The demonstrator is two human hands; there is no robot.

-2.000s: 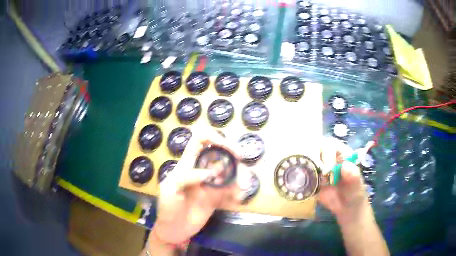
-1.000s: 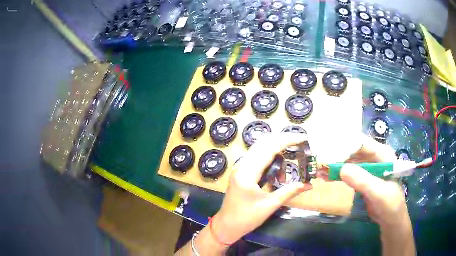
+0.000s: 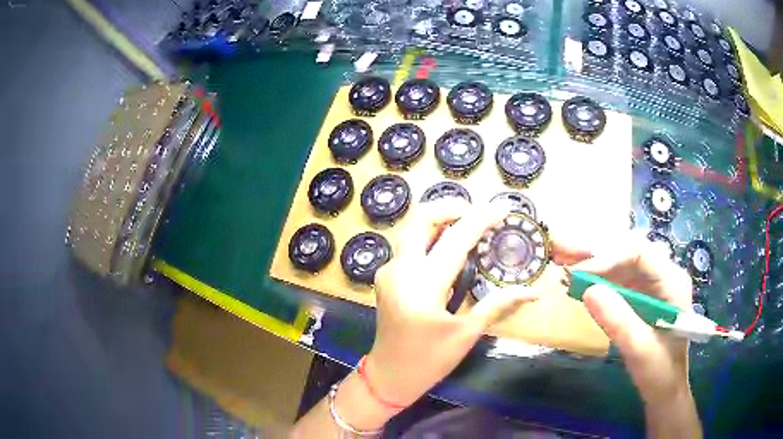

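My left hand holds a speaker driver by its edge, its windowed, gold-rimmed face towards me. A second dark disc shows partly under my left fingers; whether it is held is unclear. My right hand holds a green test probe, its tip pointing left, a short gap from the driver's edge. Its pale rear end has a red wire. Below my hands lies a tan cardboard divider sheet with rows of black speaker drivers. My left hand hides part of the lower rows.
Clear blister trays with discs stand along the far side and at the right. A stack of packed trays is at the left. Yellow paper is at the far right. A cardboard box shows below the bench's left front edge.
The held driver has turned from edge-on to face me. The probe has tilted, its rear end now lower, and its tip remains near the driver. The view has shifted slightly, so the sheet appears higher.
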